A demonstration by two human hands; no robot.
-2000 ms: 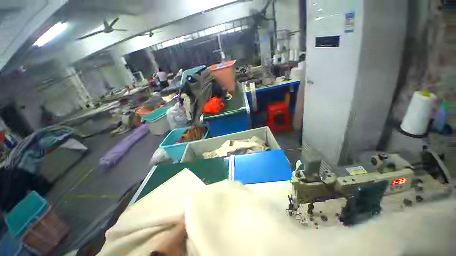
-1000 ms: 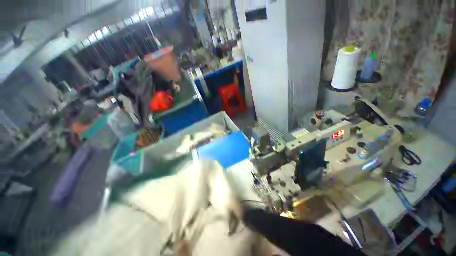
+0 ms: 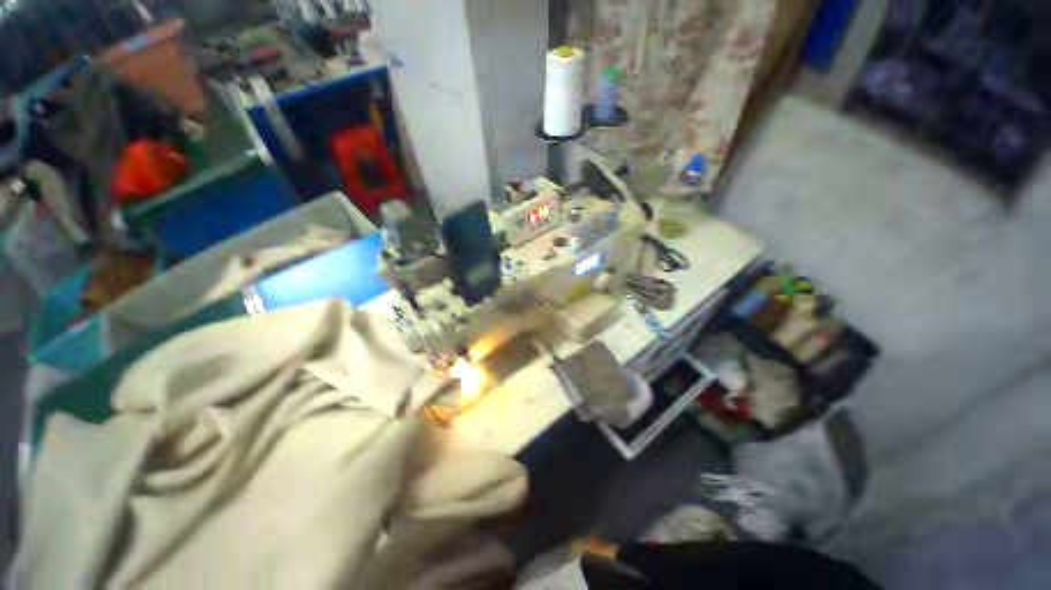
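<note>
A large cream fabric piece lies in wide folds over the left of the table and down to the lower edge. Its right part reaches the needle area of the off-white sewing machine, where a lamp glows yellow. A dark sleeve enters at the bottom right. A small blurred part of my right hand shows at its end, low in front of the table; its fingers are not clear. My left hand is not visible.
A shiny metal tray sits at the front table edge. Black-handled scissors lie at the right. A white thread cone stands behind. A black crate and bags stand right of the table. A grey bin holds cream fabric.
The view has swung right and down. The dark sleeve, earlier across the fabric near the needle, is now at the bottom right, away from the machine. The fabric's raised folds now lie lower.
</note>
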